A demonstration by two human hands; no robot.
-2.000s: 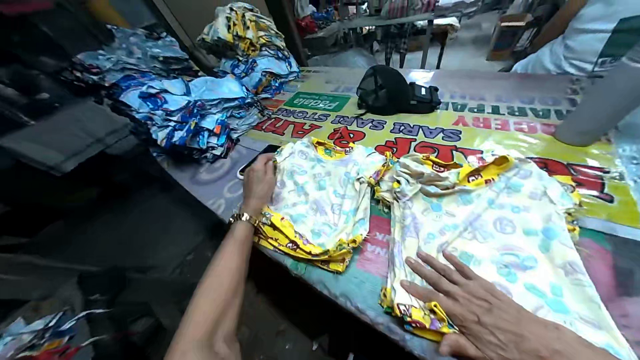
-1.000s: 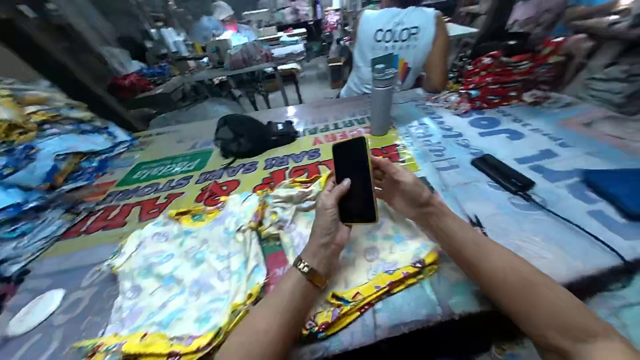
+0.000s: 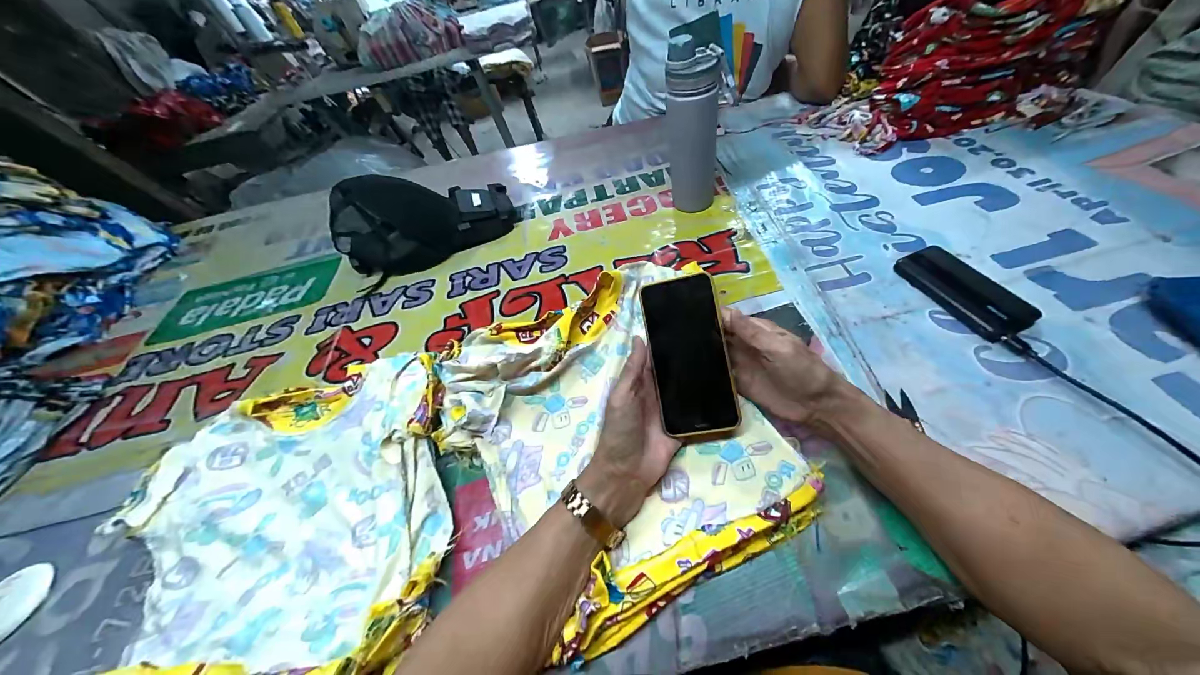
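Observation:
My left hand point(image 3: 630, 436) holds a smartphone point(image 3: 692, 356) in a yellow case, its dark screen facing up. My right hand point(image 3: 783, 366) is at the phone's right edge, fingers partly behind it; whether it grips is unclear. A gold-coloured watch point(image 3: 591, 516) is on my left wrist. Under the phone lies a stack of pale printed shirts point(image 3: 553, 450) with yellow trim. Another pale shirt stack point(image 3: 291, 525) lies to its left, their sleeves touching. Dark scissor tips point(image 3: 903, 410) show beside my right forearm.
A black mesh cap point(image 3: 394, 225) and a grey bottle point(image 3: 692, 141) stand farther back on the banner-covered table. A black power bank point(image 3: 967, 292) with a cable lies right. Blue printed cloth point(image 3: 66, 244) is piled left, red cloth point(image 3: 975, 66) back right. A person point(image 3: 712, 56) is across the table.
Two seconds ago my hands lay on the shirt stacks; one second ago they were at the phone. The phone is now lower over the right stack. The view has swung right since the first frame.

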